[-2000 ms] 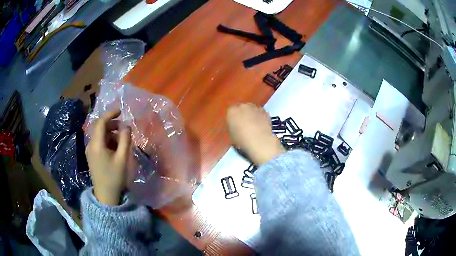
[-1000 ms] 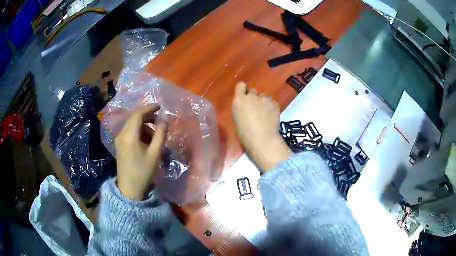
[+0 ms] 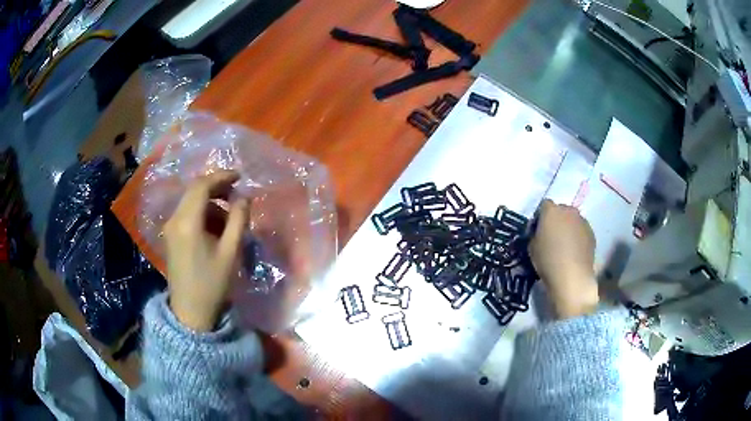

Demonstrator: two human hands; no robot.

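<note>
Many black slide adjusters (image 3: 449, 238) lie in a loose pile on the white machine plate (image 3: 387, 362). Several separate ones lie at its lower left. My right hand (image 3: 564, 251) is at the pile's right edge with its fingers curled; whether it holds anything is hidden. My left hand (image 3: 198, 247) is over the clear plastic bag (image 3: 288, 197), thumb and forefinger apart, with nothing seen in it. A small dark shape shows through the bag beside the left hand.
Black webbing straps (image 3: 420, 74) lie on the orange table (image 3: 305, 90), with a few adjusters (image 3: 424, 121) at the plate's upper edge. The sewing machine (image 3: 700, 271) stands at right. A dark plastic bag (image 3: 86, 238) and a white bin bag (image 3: 70, 370) are at left.
My right hand has moved from the pile's left side, over the table, across to its right edge, uncovering the adjusters. My left hand has stayed over the clear bag. The camera view has shifted.
</note>
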